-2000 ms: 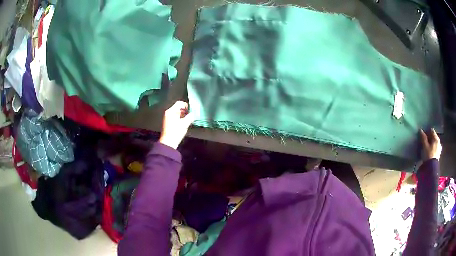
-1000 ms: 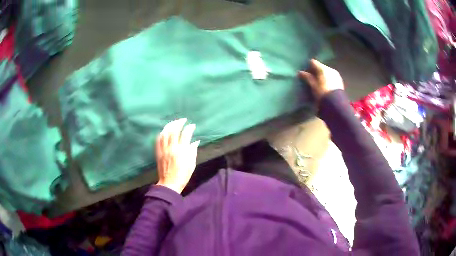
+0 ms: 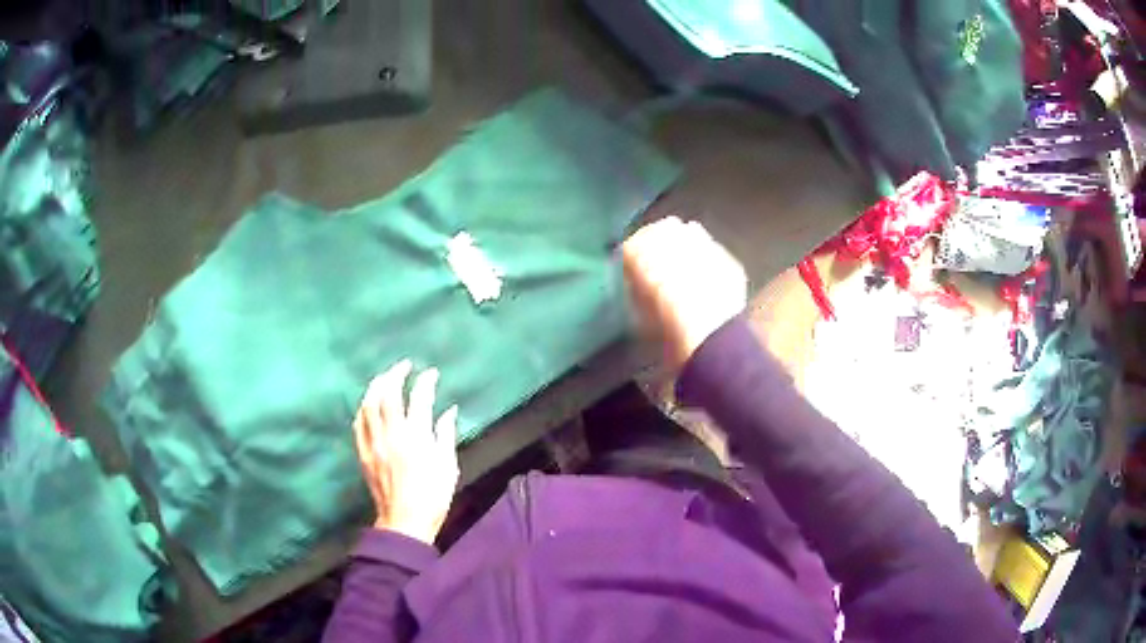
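Observation:
A stack of green garment panels (image 3: 314, 302) lies slanted on the dark cutting table in front of me, its narrow end at the upper right and its wide end at the lower left. A white paper label (image 3: 474, 268) lies on the narrow part. My left hand (image 3: 409, 452) rests with spread fingers on the near edge of the panels and grips nothing visible. My right hand (image 3: 685, 283) is at the narrow end, its fingers curled at the panel edge. What is under its fingers is hidden.
A metal base plate (image 3: 337, 75) stands at the table's far side. Folded green pieces (image 3: 754, 44) lie at the upper right. A loose green pile (image 3: 76, 534) is at the left. Red scraps (image 3: 907, 230) and other cloth lie at the right beyond the table (image 3: 767, 170) edge.
The view has swung to the right and the panels appear turned, narrow end up. My left hand has left the wide end's corner for the near edge. My right hand's fingers are more curled.

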